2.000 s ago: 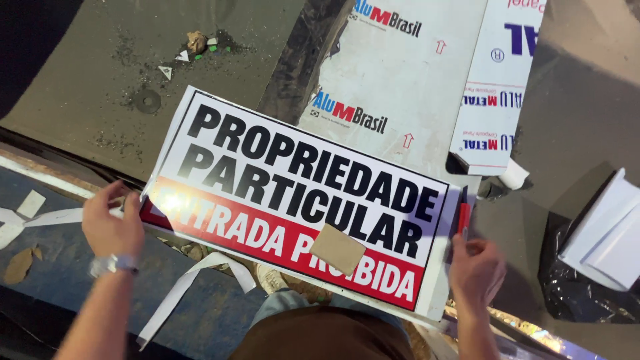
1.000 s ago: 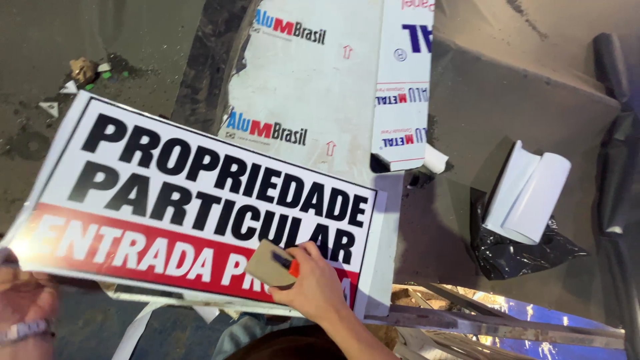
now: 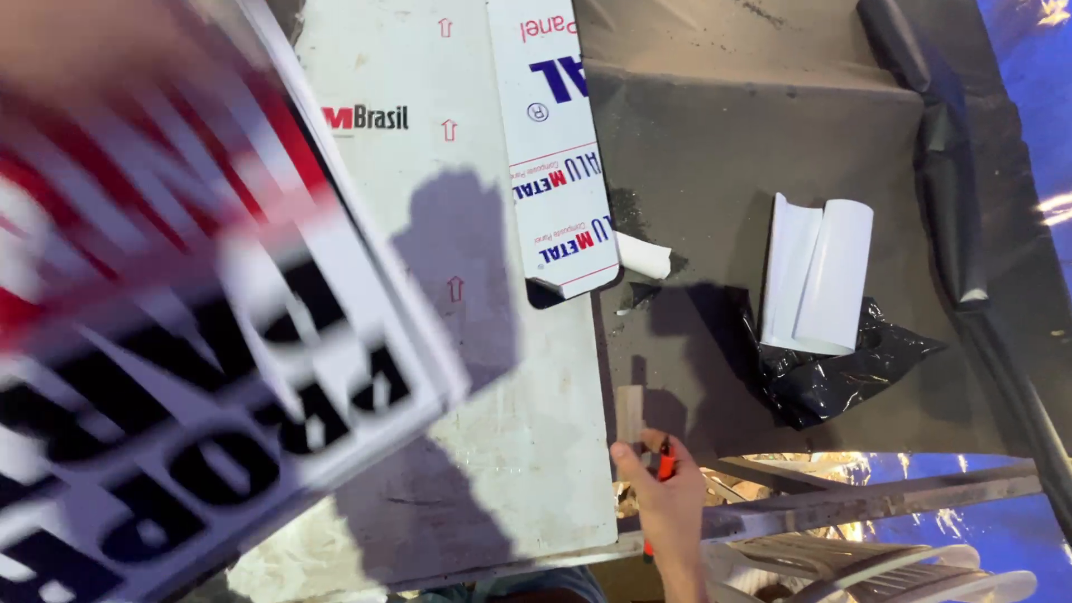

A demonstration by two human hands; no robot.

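Note:
A printed sign panel [image 3: 251, 352] with black and red lettering, lifted and blurred, fills the left of the view. A blurred skin-toned patch, my left hand [image 3: 126, 50], lies over its top part; how the fingers grip is not clear. Low at centre right, my right hand [image 3: 666, 481] holds a flat beige squeegee-like piece [image 3: 629, 414] between thumb and fingers, together with a red and black cutter-like tool [image 3: 666, 461]. Under the sign lies a white board [image 3: 553, 435] with printed arrows.
A narrow composite panel offcut [image 3: 553, 134] lies on the board. On the dark sheet [image 3: 754, 134] at right are a curled white sheet [image 3: 825, 276] on black plastic [image 3: 825, 381] and a small white roll [image 3: 645, 255]. Metal bars [image 3: 871, 502] and stacked white chairs [image 3: 904, 569] show below.
The sign, lying flat over the board two seconds ago, is now raised and turned at left. The beige piece, on the sign's face before, is in my right hand off to its right.

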